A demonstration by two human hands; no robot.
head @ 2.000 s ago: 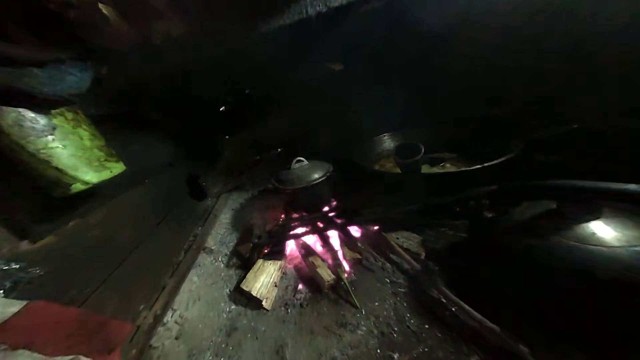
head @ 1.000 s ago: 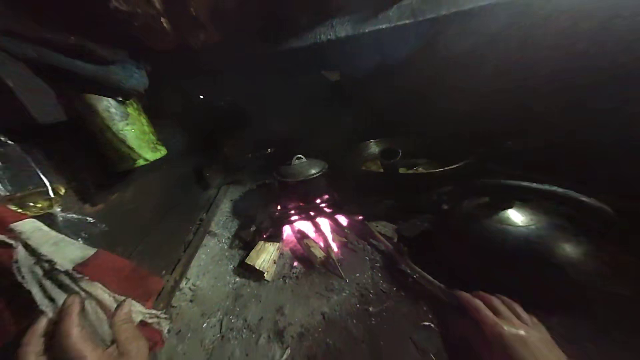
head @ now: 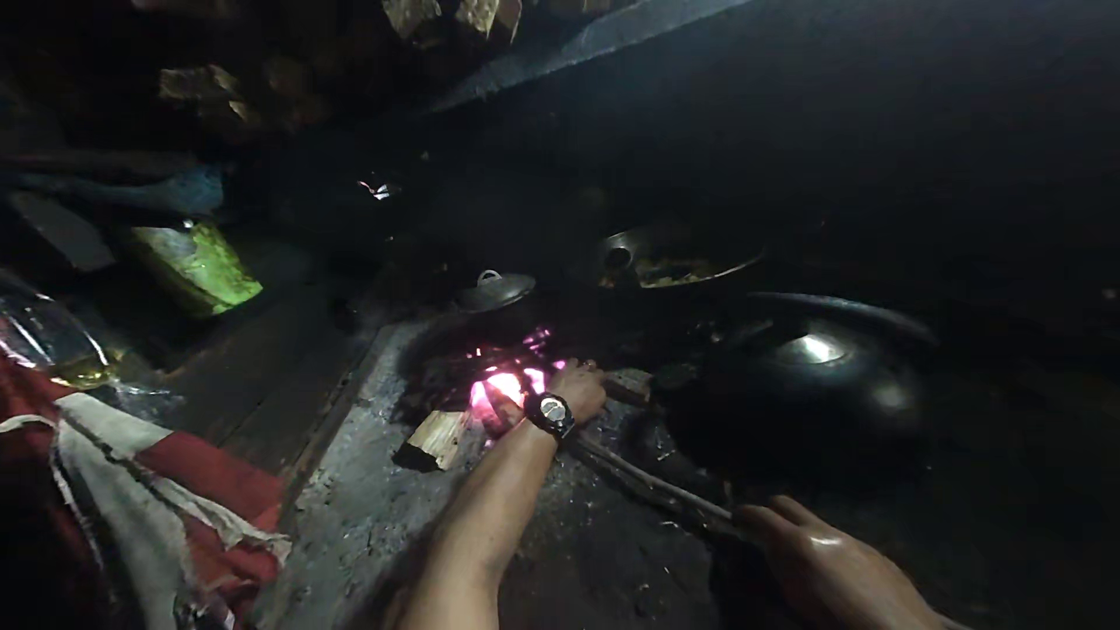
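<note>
My left hand [head: 579, 389], with a watch [head: 554, 411] on its wrist, reaches to the right edge of the glowing fire [head: 503, 394]; its fingertips are dark and what they touch cannot be made out. My right hand [head: 831, 560] is closed around the near part of a long wooden stick [head: 652, 483], whose far part runs toward the fire beneath my left wrist. A split piece of firewood [head: 437, 437] lies at the fire's near left. Behind the flames is a dark pot's lid [head: 496, 291] with a loop handle.
At right sits a large dark, rounded metal vessel [head: 840, 385]. Farther back is a wide pan [head: 691, 278] with a small cup-like thing in it. A red and white cloth [head: 210, 481] and a clear plastic bag [head: 52, 328] are at left, near a yellow-green container [head: 199, 267].
My left hand has moved from the cloth at lower left to the fire's right edge. My right hand, out of view two seconds ago, is at the stick.
</note>
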